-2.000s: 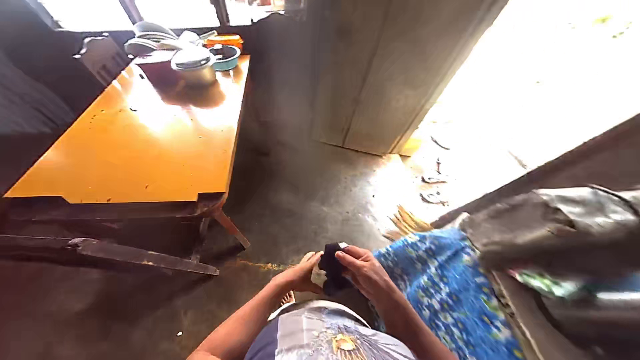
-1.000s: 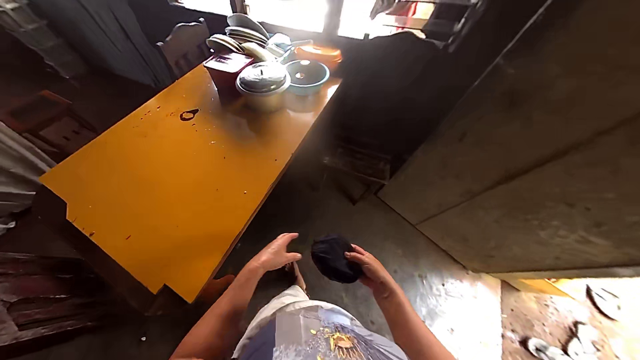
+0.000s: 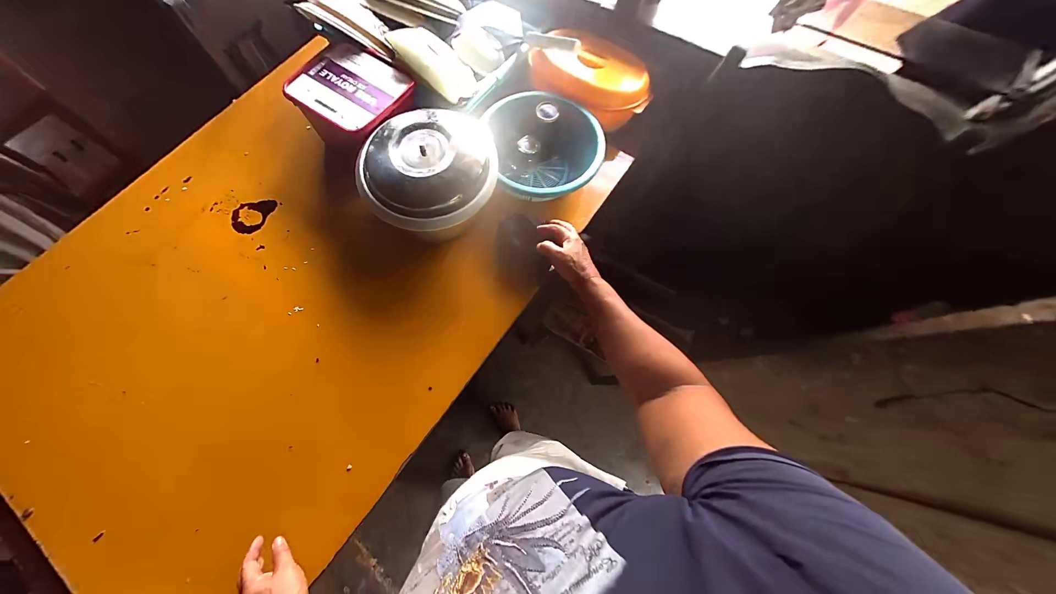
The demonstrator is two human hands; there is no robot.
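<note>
Over the far right edge of the orange-yellow table (image 3: 206,371), my right hand (image 3: 568,250) reaches out with its fingers bent and apart. A blurred dark patch (image 3: 518,241) lies beside its fingertips; whether it is the dark cloth item or a shadow, I cannot tell. Just beyond that hand stands a blue-rimmed basin (image 3: 544,148), next to a pot with a shiny metal lid (image 3: 425,157). My left hand (image 3: 274,568) is low in the view, over the table's near part, partly cut off, with fingers apart and nothing seen in it.
Behind the pot are a red plastic tub (image 3: 351,87) with a printed lid, an orange lidded container (image 3: 590,74) and stacked plates (image 3: 351,25). A dark stain (image 3: 253,216) marks the tabletop. Floor and my feet show beside the table's right edge.
The view has swung toward the table. My right hand, which held a dark cloth item one second ago, has moved out to the table's far right edge. My hands are now much farther apart.
</note>
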